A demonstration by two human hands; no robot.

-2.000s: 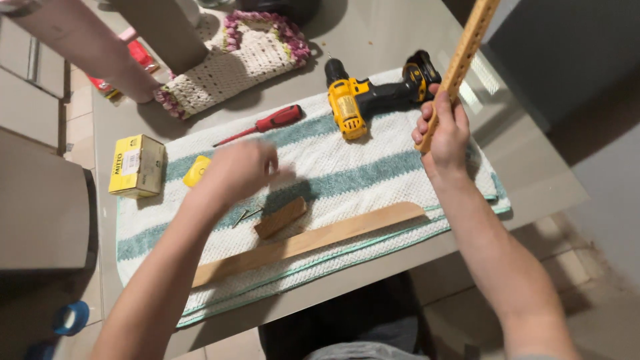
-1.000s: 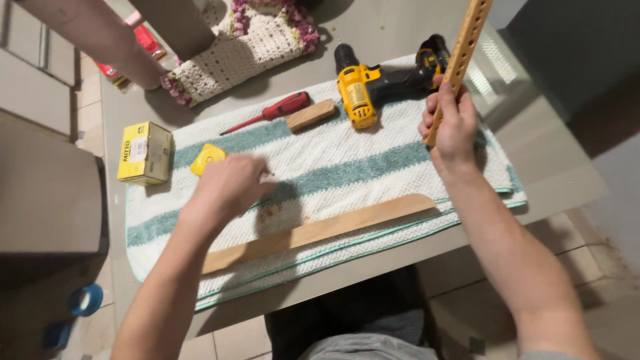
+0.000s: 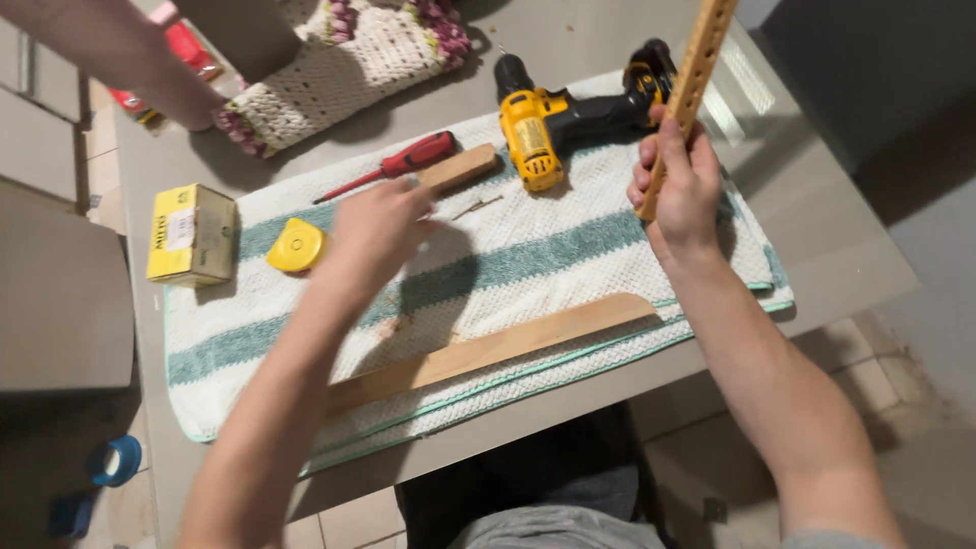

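My right hand (image 3: 679, 183) grips the lower end of a wooden strip with a row of holes (image 3: 690, 76), held up at the right. My left hand (image 3: 385, 229) hovers over the striped towel (image 3: 534, 255), beside a small wooden block (image 3: 460, 168) and some screws (image 3: 478, 207); blur hides whether its fingers hold anything. A red screwdriver (image 3: 404, 160) lies behind that hand. The yellow and black cordless drill (image 3: 534, 137) rests on its side at the towel's back edge. Nearer my body lies a long wooden slat (image 3: 503, 343) with a rounded end.
A yellow tape measure (image 3: 297, 245) and a yellow cardboard box (image 3: 192, 235) stand at the left. Behind them are a crocheted mat (image 3: 351, 69), a pink bottle (image 3: 137, 53) and a dark cylinder (image 3: 240, 34). The table's front edge runs close to my body.
The small wooden block, near the long slat two seconds ago, now lies beside the screwdriver. My left hand has moved toward the screws. My right hand still holds the holed strip.
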